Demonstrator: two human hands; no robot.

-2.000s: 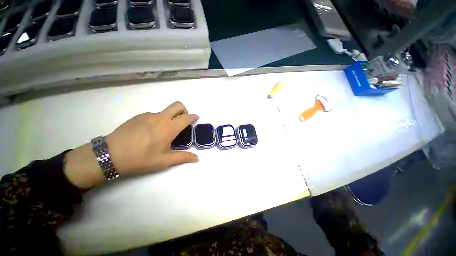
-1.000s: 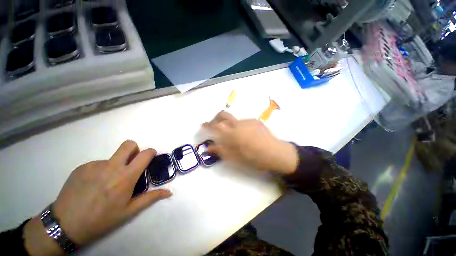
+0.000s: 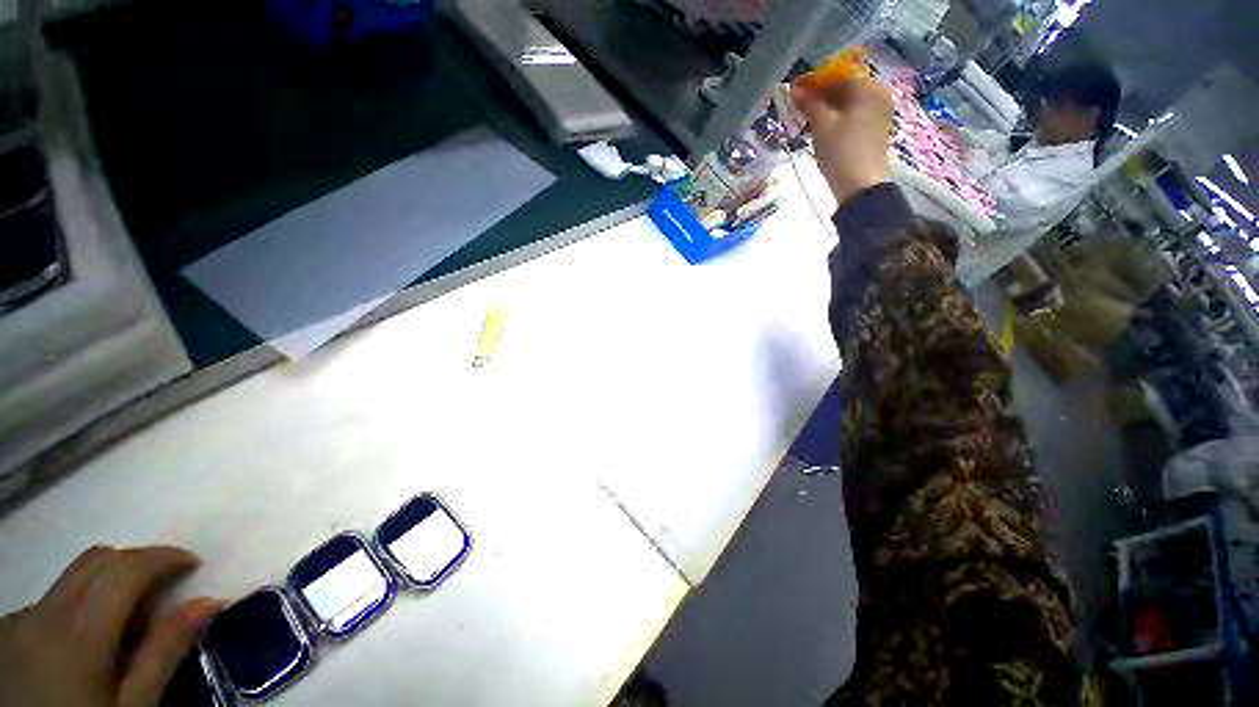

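Observation:
Several smartwatch cases [image 3: 424, 540] with dark glass and shiny rims lie in a touching row on the white bench top at lower left. Some glass shows white reflections. My left hand [image 3: 104, 628] is at the row's left end, cut off by the picture's edge. The leftmost case is mostly hidden beside its fingers, so I cannot tell if they grip it. My right hand [image 3: 849, 122] is raised far forward at upper right, past the blue box, shut on the orange-handled tool [image 3: 834, 69]. A small yellow tool [image 3: 490, 334] lies on the bench beyond the cases.
A foam tray [image 3: 104, 325] with dark watches stands at far left. A translucent sheet [image 3: 373, 238] lies over the green mat's edge. A blue parts box [image 3: 701, 235] holds bottles and sticks. Behind are white plug pieces [image 3: 628, 163] and a dark blue bin [image 3: 348, 20]. A person [image 3: 1042, 173] is at upper right.
My right hand has left the watch row, taken hold of the orange-handled tool and lifted it up and away. The view has swung right, so the row and my left hand appear lower left.

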